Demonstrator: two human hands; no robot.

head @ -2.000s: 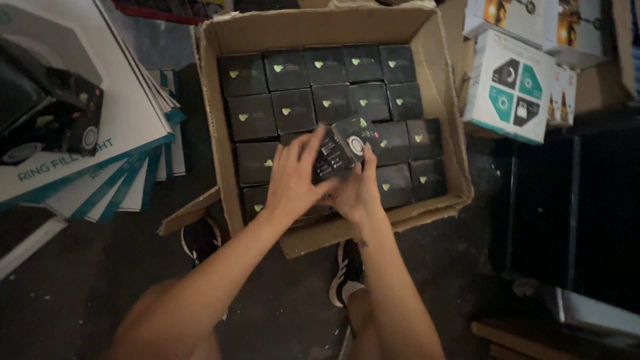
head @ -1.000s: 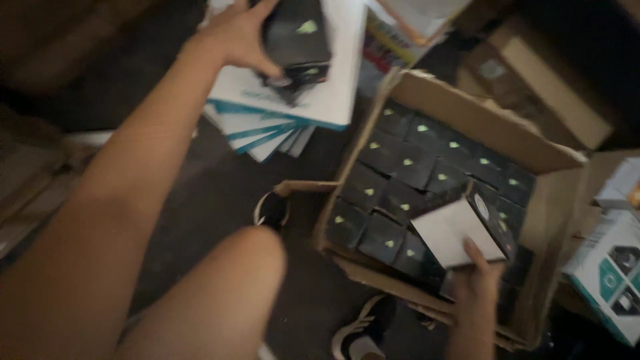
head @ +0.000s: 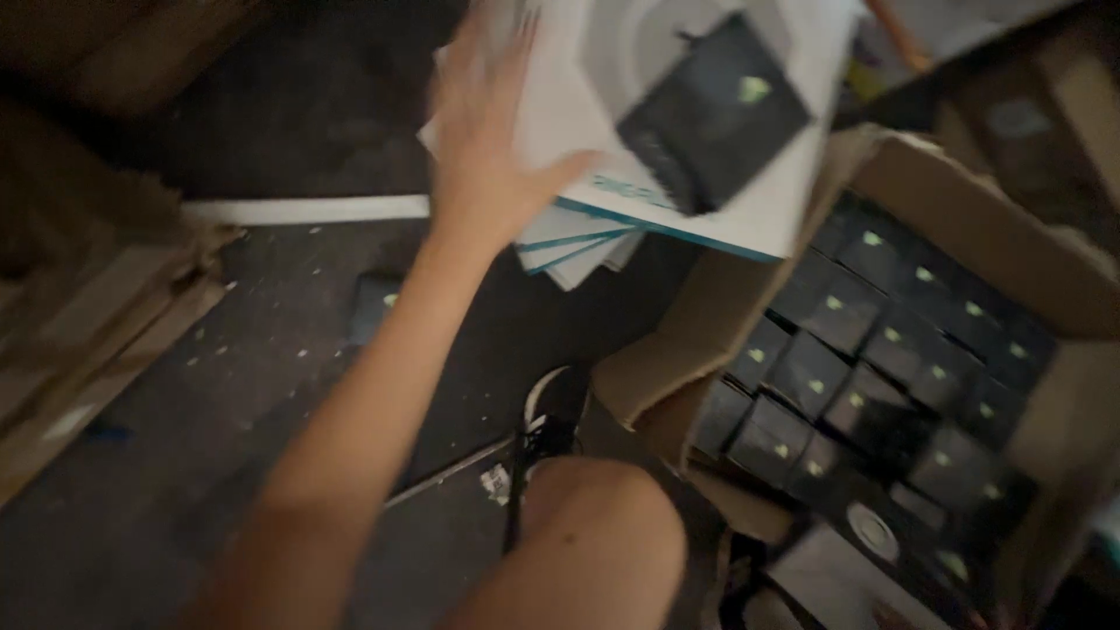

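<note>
My left hand (head: 490, 131), blurred, has its fingers spread and thumb apart at the left edge of a stack of flat white ring fill light boxes (head: 761, 219). A black cardboard box (head: 717, 114) with a small green mark lies on the top one, right of my thumb and apart from it. At the lower right, a small black-and-white box (head: 840, 569) with a round printed emblem is tilted over the near part of an open cardboard carton (head: 989, 201). My right hand (head: 897, 612) shows only as blurred fingers on that box at the bottom edge. Rows of black boxes (head: 814, 372) fill much of the carton.
Torn brown cardboard (head: 114, 306) lies at the left. A white strip (head: 306, 210) and a small dark box (head: 376, 302) are on the dark floor. My knee (head: 595, 542) and shoe (head: 556, 420) are beside the carton's flap (head: 656, 376). Another carton (head: 1015, 114) stands behind.
My left hand was on a black box above the white stack one second ago; it is now off it, further left. The view has swung left. My right hand still has the small box.
</note>
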